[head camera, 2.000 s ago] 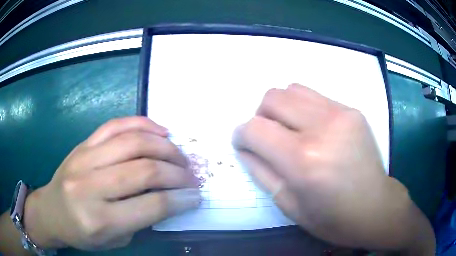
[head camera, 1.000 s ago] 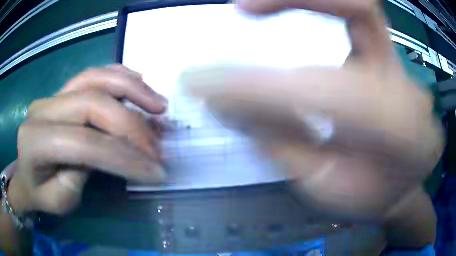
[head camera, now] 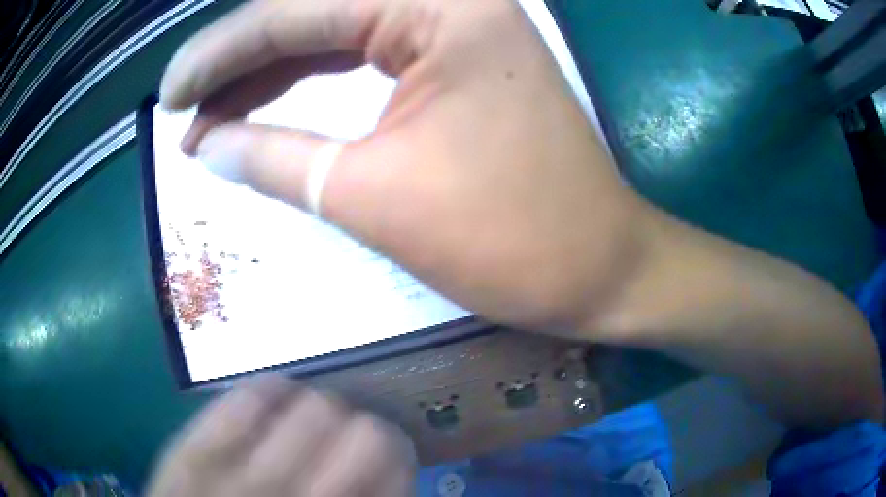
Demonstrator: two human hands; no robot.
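Tiny copper-coloured rings (head camera: 197, 289) lie heaped on the white sheet (head camera: 282, 291) at the left of the black-rimmed tray (head camera: 153, 228). My right hand (head camera: 486, 175) is over the tray, thumb and fingers curved, with pale coverings on fingertips and a white band on the thumb. Its thumb tip is close to a fingertip; whether anything is between them cannot be told. A long dark housing (head camera: 389, 388) lies along the tray's near edge, with square fittings and bright round points at its right end. My left hand (head camera: 282, 442) is blurred over its left end, fingers curled, its grip unclear.
The green work surface (head camera: 73, 291) shows on both sides of the tray. Silver rails (head camera: 73, 180) run behind at the left. A grey metal part (head camera: 855, 58) stands at the far right. Blue sleeve cloth (head camera: 826, 466) and clothing show at the bottom.
The view has turned, and the tray now sits further left. My right hand has moved to the tray's far left. My left hand has left the ring heap and is down by the housing.
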